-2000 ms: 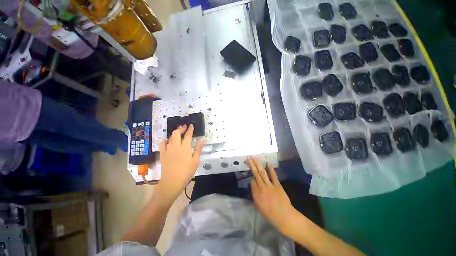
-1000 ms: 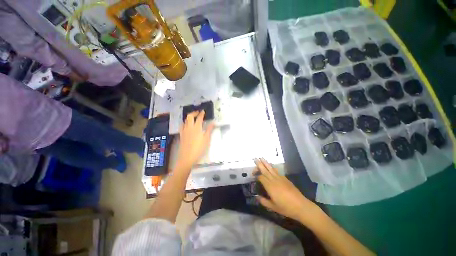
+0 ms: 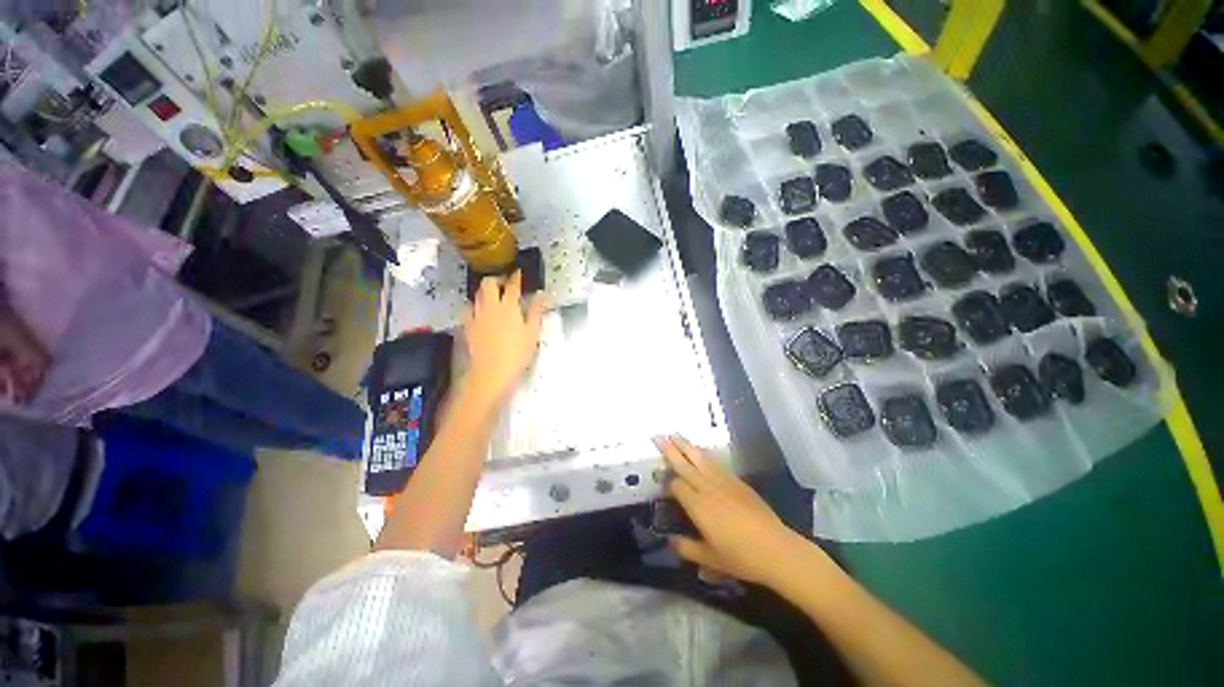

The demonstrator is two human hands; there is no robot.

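Note:
My left hand (image 3: 505, 336) reaches over the white machine table (image 3: 618, 376), its fingertips on the black fixture (image 3: 529, 271). Its thumb is apart, and I see nothing gripped. The fingers and the amber cylinder (image 3: 473, 215) hide much of the fixture. My right hand (image 3: 725, 510) lies at the table's front edge, fingertips by the round spots (image 3: 632, 479). A dark thing (image 3: 667, 515) shows below its fingers; I cannot tell whether it is held. Rows of black housings (image 3: 898, 278) lie on the whitish liner sheet (image 3: 926, 497) at right.
A black square block (image 3: 624, 239) lies on the table's back right. A dark keypad pendant (image 3: 405, 403) lies at its left edge. A controller box (image 3: 161, 108) stands back left. A person in a pinkish smock (image 3: 121, 295) is at left. A small metal-edged part (image 3: 1181, 297) lies far right.
The fixture has moved back across the table to the amber cylinder, my left hand staying on it. The view has shifted, showing more of the back. My right hand stays at the front edge.

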